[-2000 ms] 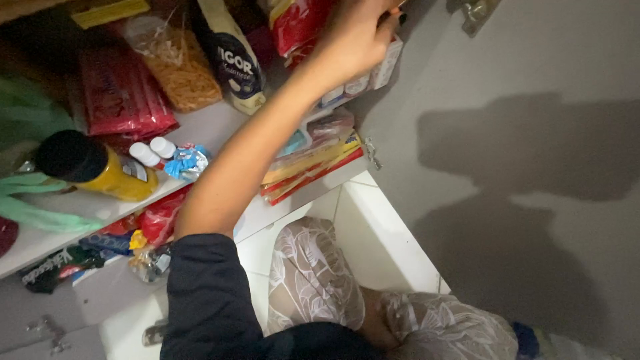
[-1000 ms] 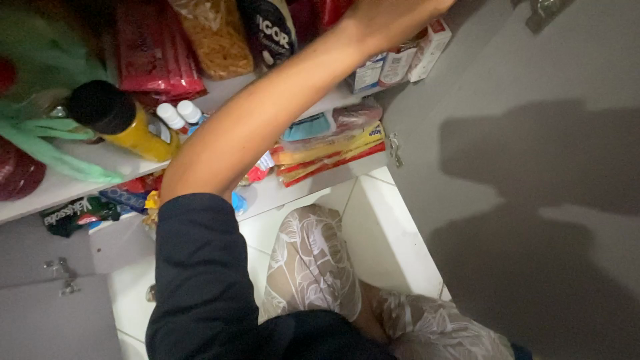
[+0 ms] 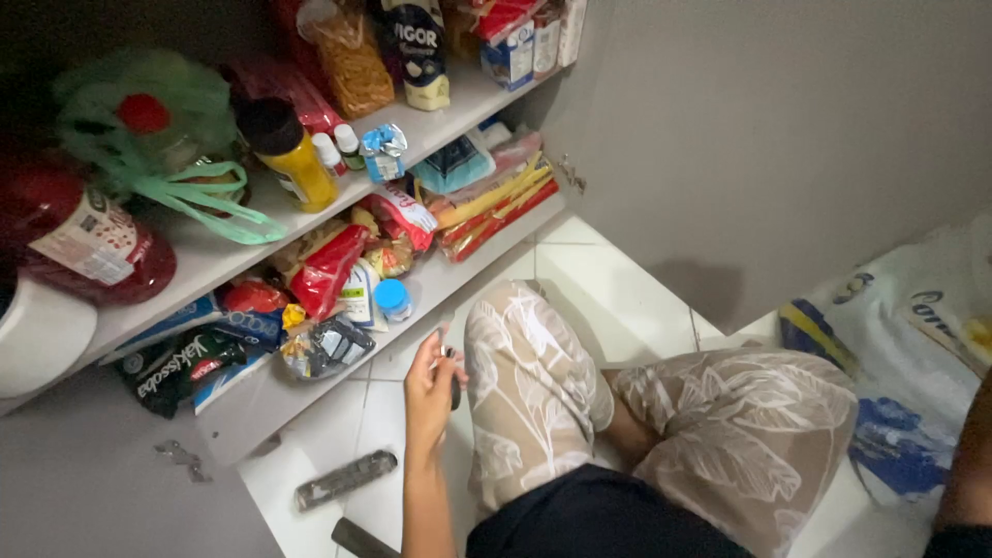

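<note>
My left hand (image 3: 434, 380) is raised over the floor beside my knee, its fingers closed around a small dark object (image 3: 455, 394) that they mostly hide. My right forearm (image 3: 965, 473) shows at the right edge; the hand itself is out of view. A white plastic bag (image 3: 903, 349) with blue print lies on the floor near that forearm. Nearest to my left hand on the lower shelf are a small jar with a blue lid (image 3: 393, 298) and a crumpled dark packet (image 3: 329, 346). A dark cylindrical object (image 3: 346, 479) lies on the tiles at lower left.
The upper shelf (image 3: 465, 116) holds a yellow squeeze bottle (image 3: 298, 167), a green plastic bag (image 3: 155, 132), a big red jar (image 3: 93, 240) and a pasta bag (image 3: 353, 70). Red and yellow packets (image 3: 496, 209) lie below. An open grey cabinet door (image 3: 721, 139) stands at right, another (image 3: 116, 480) at left.
My left arm, earlier stretched up across the upper shelf, has come down, and the hand is now low beside my knee. My right forearm has come into view at the right edge.
</note>
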